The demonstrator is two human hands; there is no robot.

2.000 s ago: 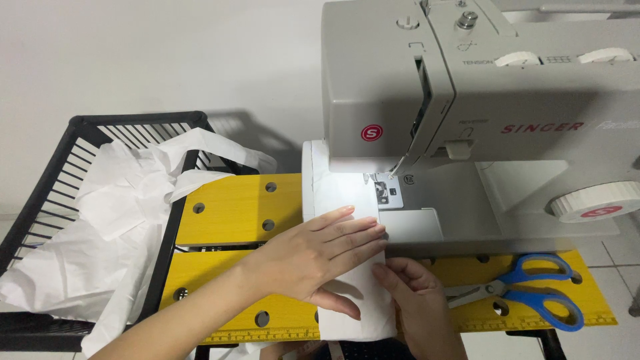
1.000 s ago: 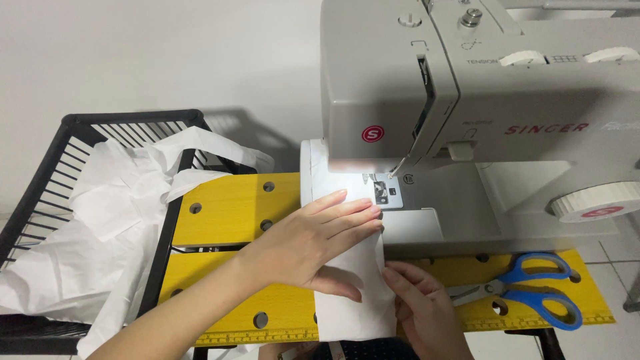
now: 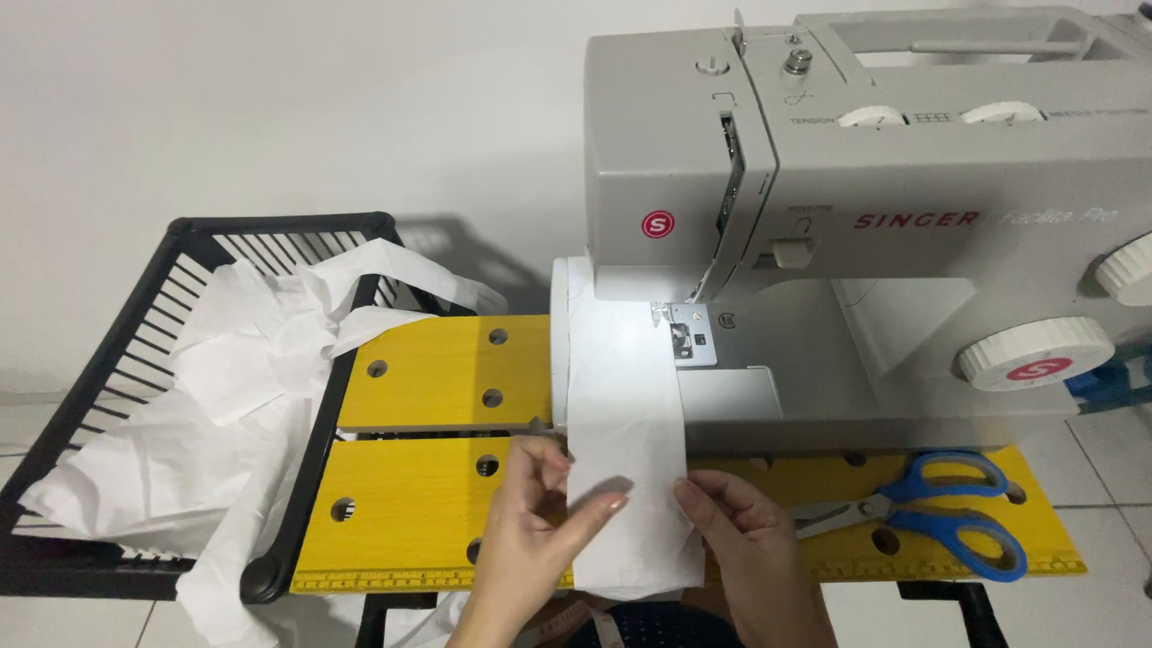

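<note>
A strip of white fabric (image 3: 625,432) runs from under the presser foot (image 3: 661,313) of a Singer sewing machine (image 3: 864,189) down over the front edge of the yellow work surface. At the strip's left edge is my left hand (image 3: 540,531), its thumb over the cloth and its fingers curled beside or behind the edge. My right hand (image 3: 742,535) pinches the right edge between thumb and fingers. The metal needle plate (image 3: 697,337) shows just right of the cloth.
Blue-handled scissors (image 3: 954,513) lie right of my right hand on the yellow perforated worktop (image 3: 405,486), which has a ruler along its front edge. At the left, a black plastic basket (image 3: 99,333) holds crumpled white fabric (image 3: 261,351). A white wall stands behind.
My left hand has come off the top of the fabric near the needle area, down to the strip's left edge. My right hand still holds the right edge. The view has shifted somewhat.
</note>
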